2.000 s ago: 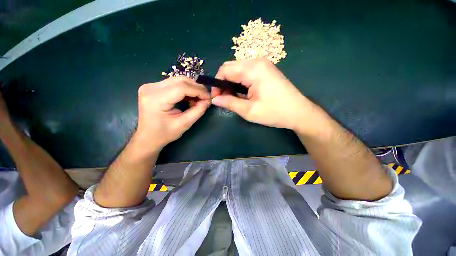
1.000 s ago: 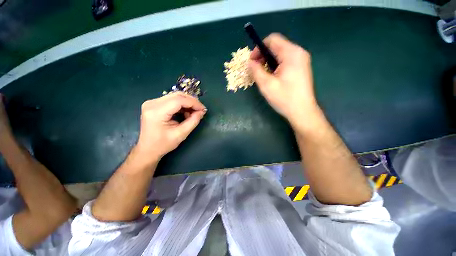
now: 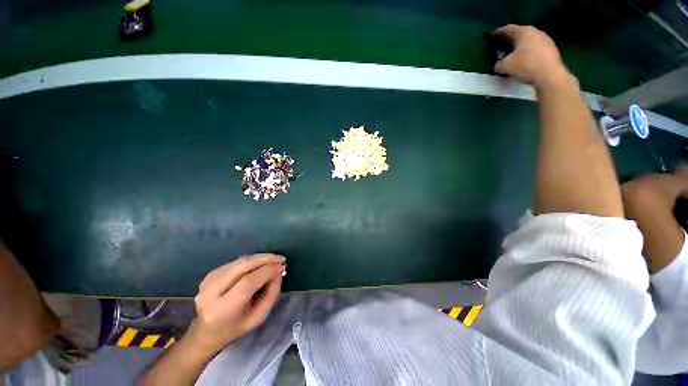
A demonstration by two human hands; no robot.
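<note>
My left hand [image 3: 238, 295] is low in front of me, thumb and fingertips pinched on a tiny whitish piece [image 3: 284, 268]. My right hand [image 3: 529, 59] reaches far out beyond the pale rail, with its fingers closed around a dark object [image 3: 500, 47]. Whether this is a module or the black tool I cannot tell. A pile of dark purple-black bits with pale ends [image 3: 267, 175] lies on the dark green surface. A pile of small cream pieces [image 3: 359, 154] lies to its right. Neither hand touches the piles.
A pale curved rail [image 3: 302, 69] crosses the far side. Beyond it, at far left, lies a dark module [image 3: 136, 26] with a yellow part. A spool [image 3: 626, 124] stands at right near the rail. Another person's arm [image 3: 652, 215] is at right; another arm [image 3: 23, 309] is at lower left.
My right hand has left the cream pile and moved far out to the right, beyond the rail. My left hand has moved down and away from the dark pile. The view has shifted.
</note>
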